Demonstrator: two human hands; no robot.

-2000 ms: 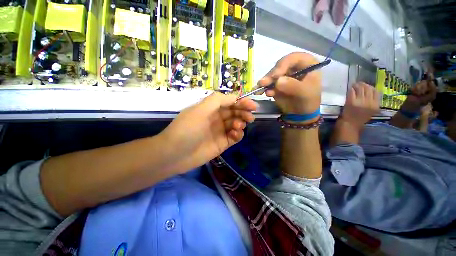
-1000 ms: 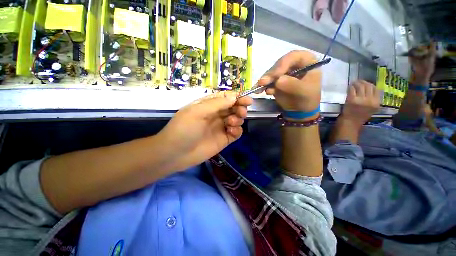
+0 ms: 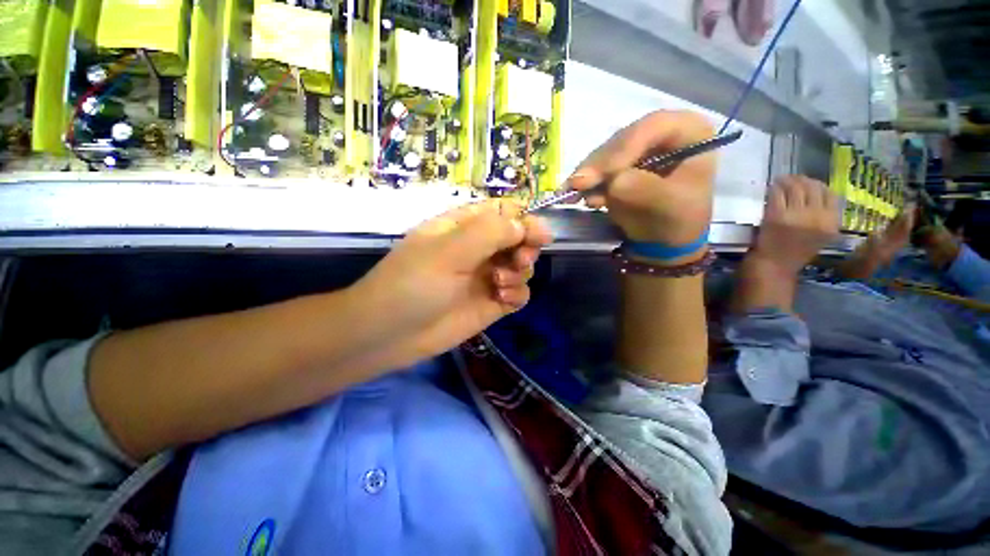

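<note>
My right hand (image 3: pixel 662 179) holds the dark tweezers (image 3: pixel 689 150) like a pen, their pale metal tips pointing left to the fingertips of my left hand (image 3: pixel 461 261). My left thumb and forefinger are pinched together at the tips, just in front of the rightmost circuit board (image 3: pixel 516 128). A fine red wire shows on that board above my fingers. What the left fingers pinch is too small to tell. A blue wrist strap (image 3: pixel 668 248) and a beaded bracelet are on my right wrist.
Several similar boards with yellow strips (image 3: pixel 203 76) stand side by side to the left. A pale metal rail (image 3: pixel 217 212) runs along their near ends. A pink item (image 3: pixel 751 16) lies beyond. Another person's fist (image 3: pixel 801 217) rests at the right, near more boards (image 3: pixel 863 190).
My right hand and the tweezers have shifted slightly right. My left fingertips stay by the tweezer tips. At the far right, another person's hand has moved down.
</note>
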